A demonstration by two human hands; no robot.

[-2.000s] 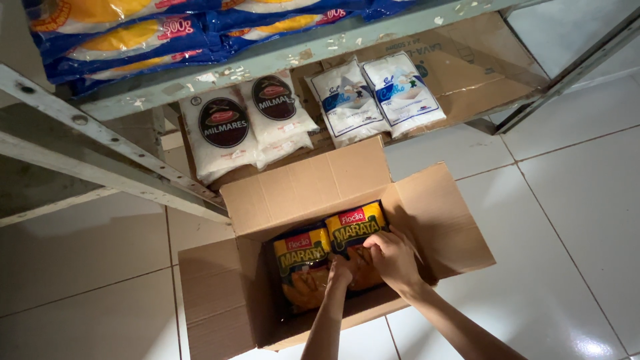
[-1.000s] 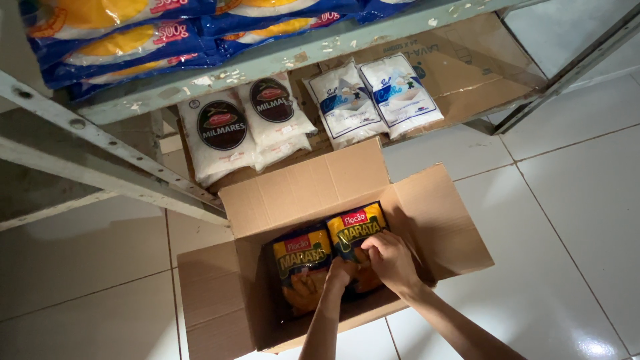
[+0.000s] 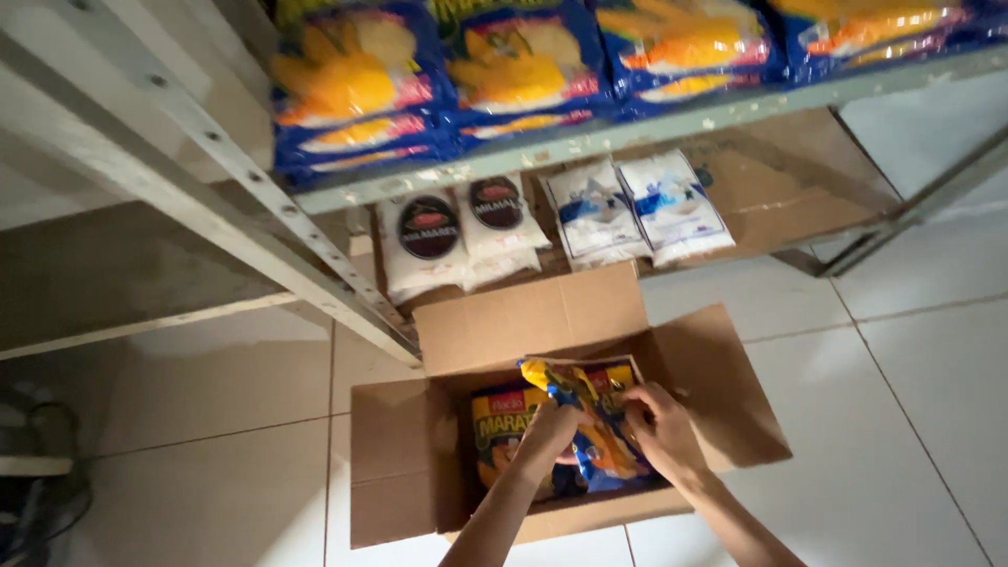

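Note:
An open cardboard box (image 3: 583, 516) sits on the floor with yellow-and-blue corn flake packets inside. My left hand (image 3: 555, 431) grips one packet (image 3: 594, 441) that is tilted up above the others; its fingers are partly hidden by it. My right hand (image 3: 657, 425) is at the right side of that packet with its fingers bent; whether it holds anything cannot be told. One flat packet (image 3: 500, 429) lies in the left half of the box, and another shows behind the raised one.
A metal shelf edge (image 3: 551, 153) crosses above the box, stacked with blue-and-yellow packets (image 3: 520, 67). On the lower shelf lie white Milmares bags (image 3: 425, 244) and white-and-blue bags (image 3: 677, 209) on flattened cardboard (image 3: 780, 181). A perforated upright (image 3: 260, 181) stands left. Dark cables (image 3: 67, 465) lie far left.
A packet in the right half of the box has been raised and tilted by my left hand; it lay flat before. The view has shifted upward and left.

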